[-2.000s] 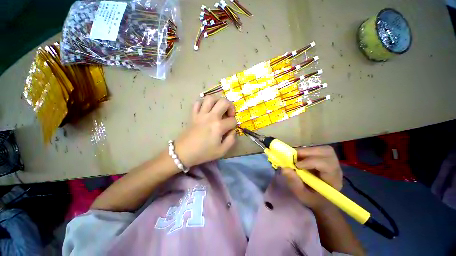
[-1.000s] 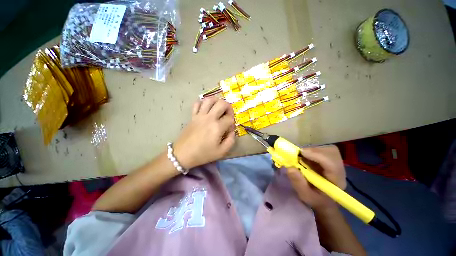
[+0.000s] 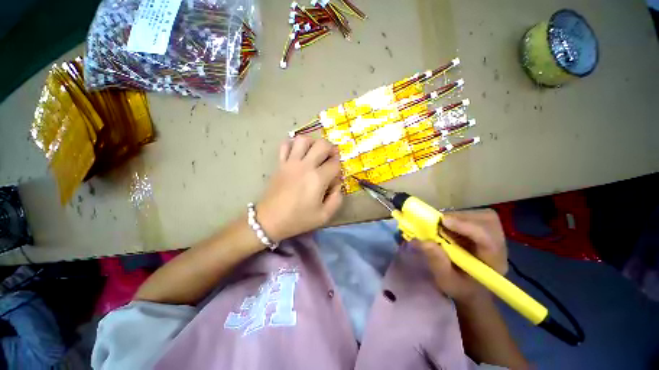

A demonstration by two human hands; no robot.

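Note:
A shiny amber board panel [image 3: 383,134] lies flat on the bench, with several leads with white plugs sticking out from its right edge and one from its upper left. My left hand [image 3: 307,181] rests at the panel's left edge, fingers bent; what is under the fingertips is hidden. My right hand [image 3: 470,249] holds the yellow soldering iron [image 3: 480,271]. The iron's thin tip is at the panel's lower left corner, close to my left fingers.
A clear bag of leads [image 3: 181,54] and a leaning stack of amber panels [image 3: 90,123] are at the left. A loose lead pile [image 3: 318,25] lies above the panel. A round yellowish tin [image 3: 556,49] stands at the right. A black fan-like box [image 3: 13,217] is far left.
The iron and my right hand have shifted slightly right, and its tip sits slightly higher and farther right on the panel's lower left corner. My left hand stays in nearly the same place.

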